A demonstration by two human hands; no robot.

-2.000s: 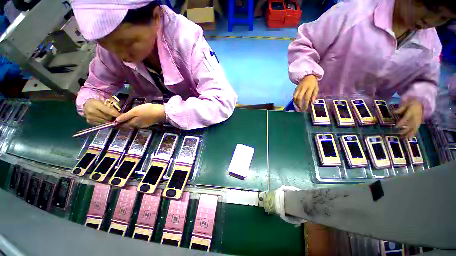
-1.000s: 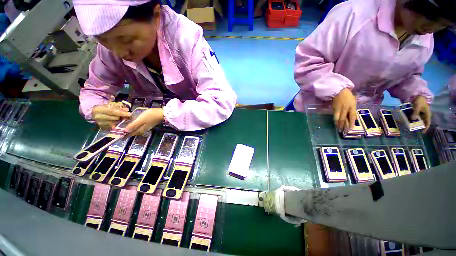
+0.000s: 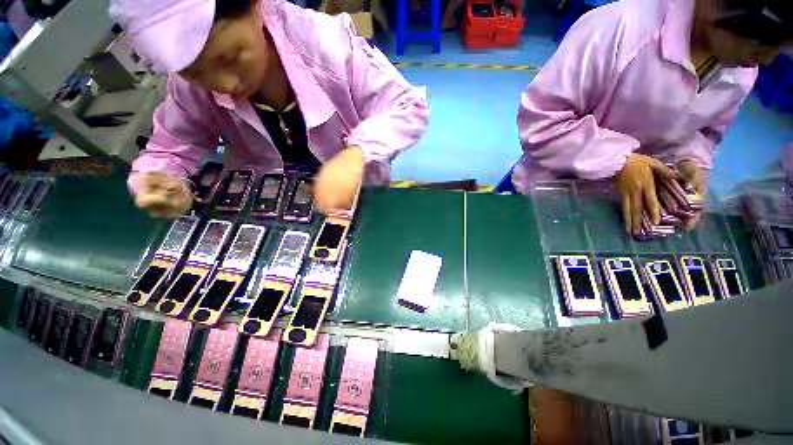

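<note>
Neither of my hands is in view. Nearest in front of me, a clear tray holds several pink phone half-assemblies [image 3: 256, 372] with keypad-patterned faces. Beyond it lies a tray of opened phones [image 3: 222, 288] with silvery speckled halves, cream ends and dark windows. Another opened phone [image 3: 331, 237] lies over the right end of that tray, under a worker's hand. A white block [image 3: 420, 280] lies mid-bench. At right, a blister tray [image 3: 570, 321] has closed phones [image 3: 626, 283] in its near row.
A large grey bar [image 3: 600, 356] crosses the lower right foreground. Two workers in pink smocks face me across the green bench [image 3: 391, 226]. The right worker holds a stack of phones [image 3: 669, 209]. Dark phones [image 3: 80, 334] sit at lower left. A grey machine [image 3: 74, 78] stands at far left.
The left worker's hand has moved right with the opened phone, to the tray's right end; the other hand is lower left. The right worker has gathered the far-row phones into both hands.
</note>
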